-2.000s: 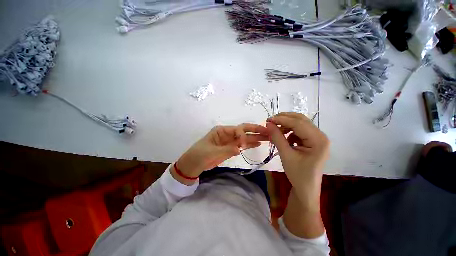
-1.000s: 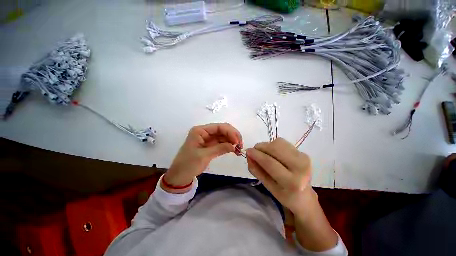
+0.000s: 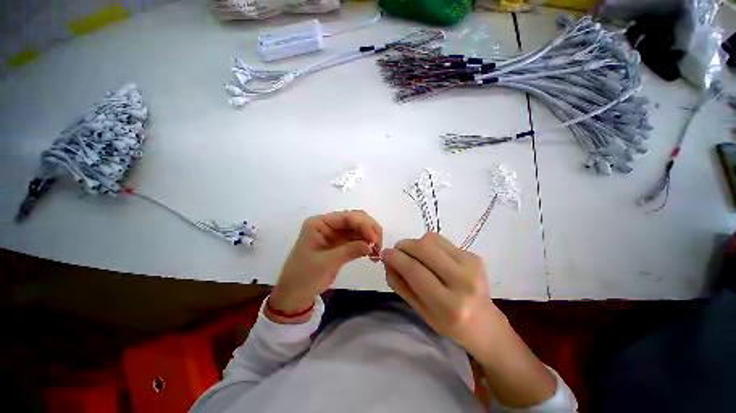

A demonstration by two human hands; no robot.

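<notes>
My left hand [image 3: 327, 252] pinches a tiny reddish and white piece, perhaps a connector housing, between thumb and index finger. My right hand [image 3: 440, 286] pinches thin wire ends against it, the fingertips nearly touching. Thin dark and white wire leads [image 3: 425, 211] fan out beyond my right hand, and reddish leads [image 3: 482, 222] extend to its right. The cable they come from is hidden by my hands. Small white connector housings lie in a left pile [image 3: 349, 177], a middle pile [image 3: 428, 179] at the dark leads' tips and a right pile [image 3: 505, 184] at the reddish leads' tips.
A large harness bundle [image 3: 577, 89] lies at back right, with a single dark-wired end [image 3: 478, 142] before it. A white plug clump [image 3: 101, 145] and branch plugs [image 3: 234, 232] lie left. A white box-shaped unit [image 3: 290, 40] and harness [image 3: 307, 71] lie behind. A red stool [image 3: 169, 375] stands below.
From two seconds ago, my hands have moved lower and left, from the upright wires to a pinch on the small reddish piece. Over the last second they barely moved; the camera view has shifted slightly.
</notes>
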